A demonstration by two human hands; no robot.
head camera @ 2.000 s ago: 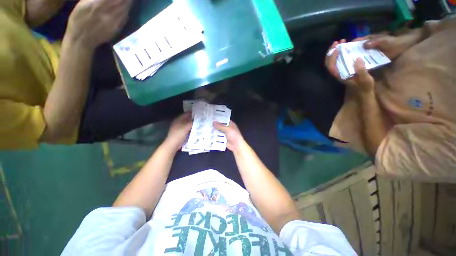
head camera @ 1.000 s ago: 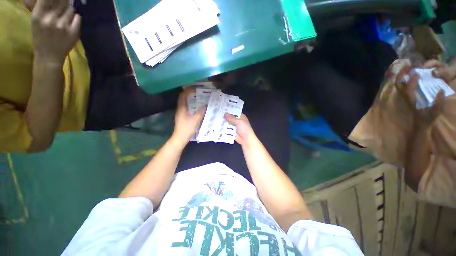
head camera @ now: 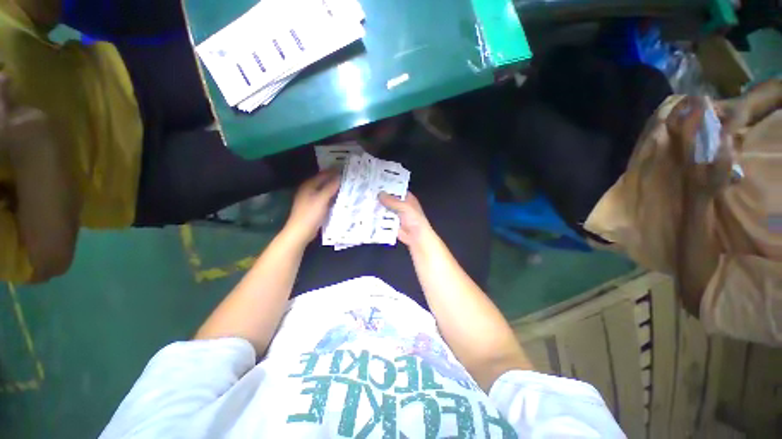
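Note:
Several white printed slips (head camera: 363,201) with short dark bars lie fanned and overlapping over my dark-clothed lap. My left hand (head camera: 314,206) grips their left side, its fingers partly hidden by the slips. My right hand (head camera: 406,218) grips their right side, with the thumb on top. One slip (head camera: 337,154) sticks out at the upper left of the fan. The exact number of slips is hard to tell.
A green table (head camera: 403,51) is ahead, with a loose pile of white label sheets (head camera: 279,53) on it. A person in yellow (head camera: 86,129) sits at left. A person in peach (head camera: 652,189) at right holds white slips (head camera: 707,133). Wooden pallets (head camera: 600,351) stand at lower right.
The slips in my hands have shifted in their overlap, with one now sticking out at upper left. The left person's hand has dropped and blurred. The peach-clothed person's hands and slips have moved outward.

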